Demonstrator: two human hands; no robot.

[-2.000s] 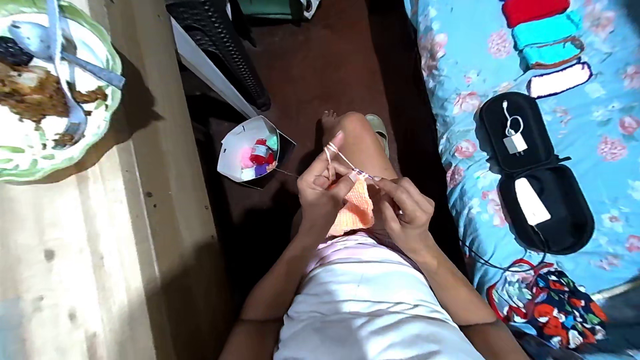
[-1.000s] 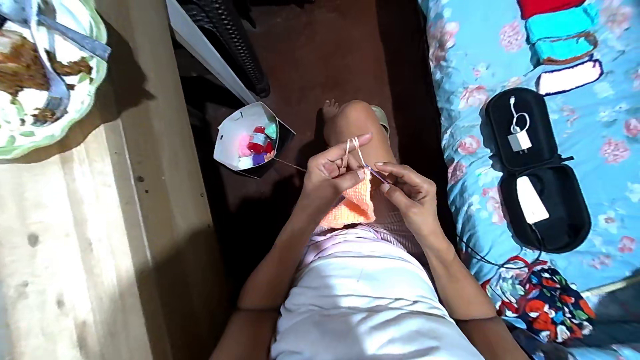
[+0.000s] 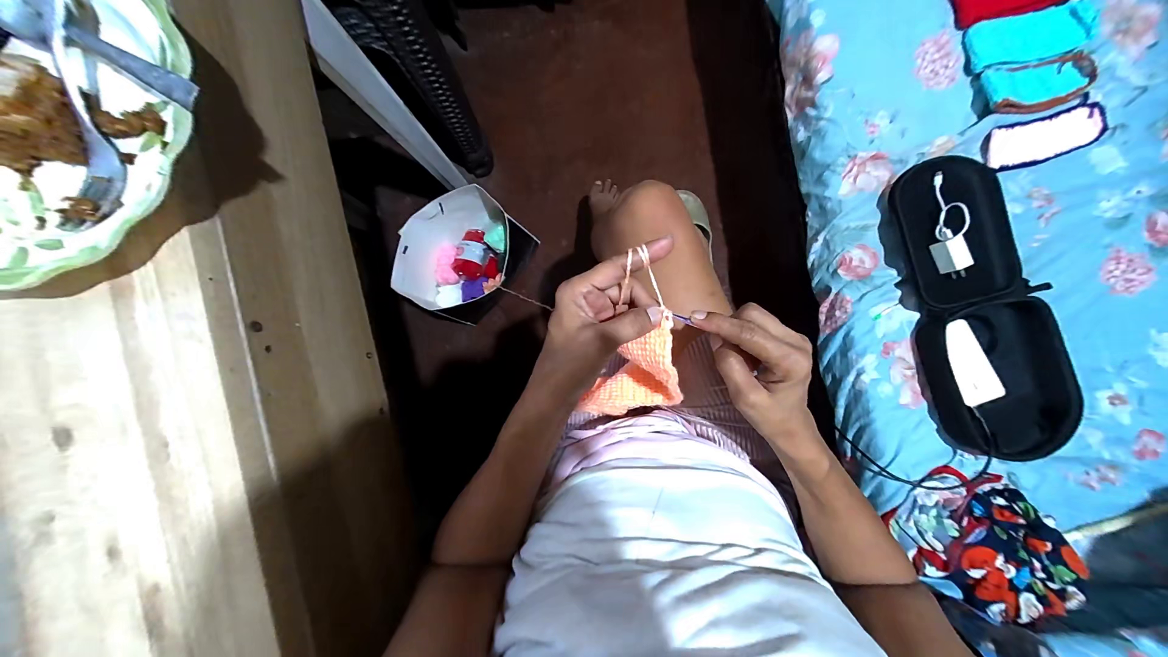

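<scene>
Between thumb and fingers my left hand (image 3: 593,315) pinches the top edge of a peach crocheted piece (image 3: 639,374), which hangs over my lap. Peach yarn (image 3: 650,274) loops around my raised left index finger. My right hand (image 3: 766,360) grips a thin purple crochet hook (image 3: 683,318), whose tip meets the work beside my left thumb. A strand runs from my left hand to a white box (image 3: 429,233) with balls of yarn (image 3: 473,258) in red, pink, white, purple and mint.
A wooden table (image 3: 219,383) with a plate (image 3: 146,219) of food and cutlery is at left. On the flowered bedsheet (image 3: 858,237) at right lie an open black case (image 3: 1040,401) with a charger and a white device, crocheted pieces (image 3: 1031,41) and patterned cloth (image 3: 1013,557). A cable passes near my right forearm.
My left index finger has kept the yarn looped while the fingers shifted slightly. The hook remains in my right hand, at the top edge of the peach piece.
</scene>
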